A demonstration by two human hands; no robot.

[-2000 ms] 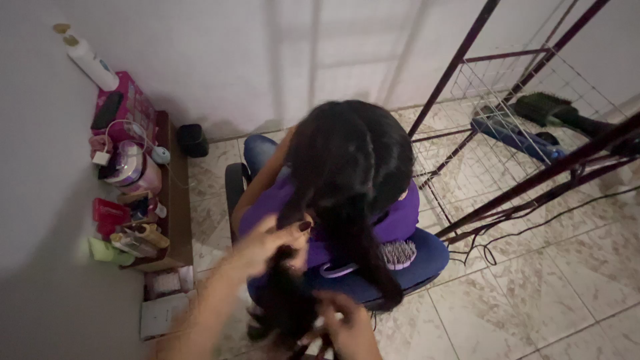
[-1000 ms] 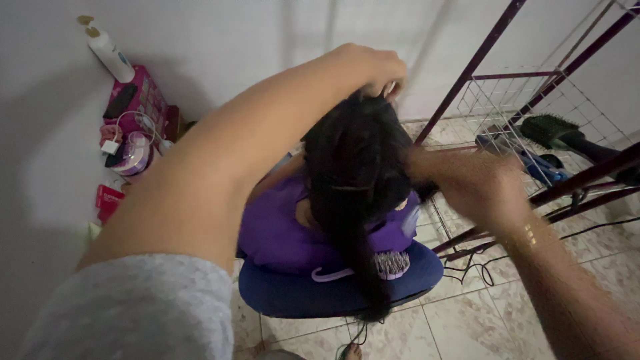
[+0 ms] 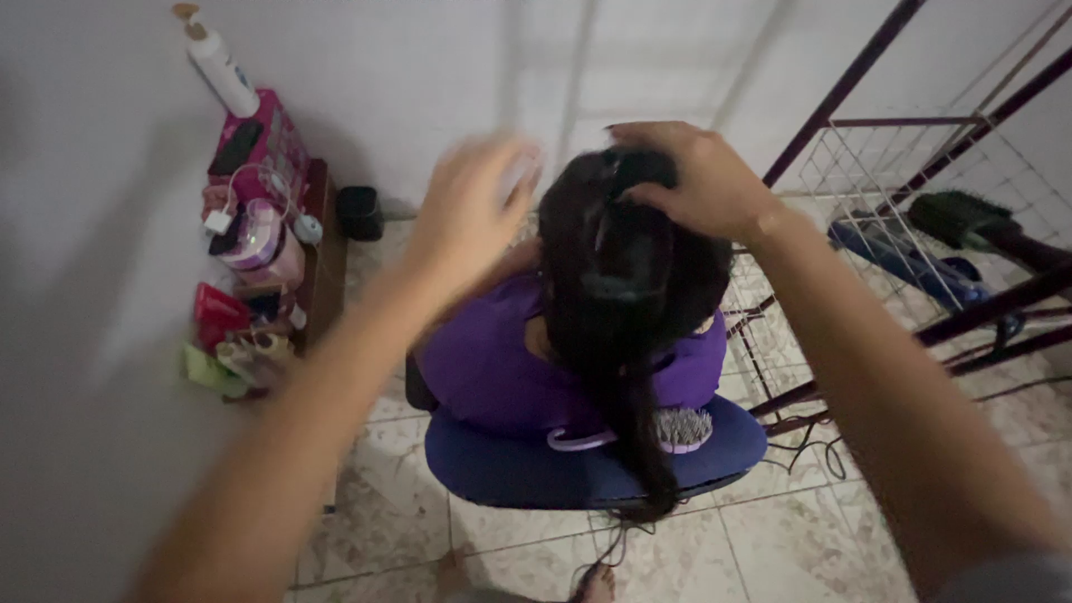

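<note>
A seated person with long dark hair (image 3: 620, 276) and a purple top (image 3: 494, 368) is below me, back toward me. My right hand (image 3: 695, 180) rests at the top of the head, fingers and thumb around some of the hair. My left hand (image 3: 481, 197) is raised beside the head, left of the hair, and blurred; whether something small is between its fingers I cannot tell. A long tail of hair hangs down over the blue chair (image 3: 519, 477). A lilac hairbrush (image 3: 682, 430) lies on the chair's top edge, partly behind that hair.
At left, a wooden shelf unit (image 3: 329, 251) holds a pink box (image 3: 272, 138), a white pump bottle (image 3: 222, 71) and jars. A black cup-like container (image 3: 360, 212) stands behind it. At right, a metal rack (image 3: 837, 84) holds a round-looking hairbrush (image 3: 963, 222). Cables (image 3: 804, 448) lie on the tiles.
My left hand has come off the top of the head to its left side. My right hand has moved from beside the head to its top. The hairbrush remains on the chair.
</note>
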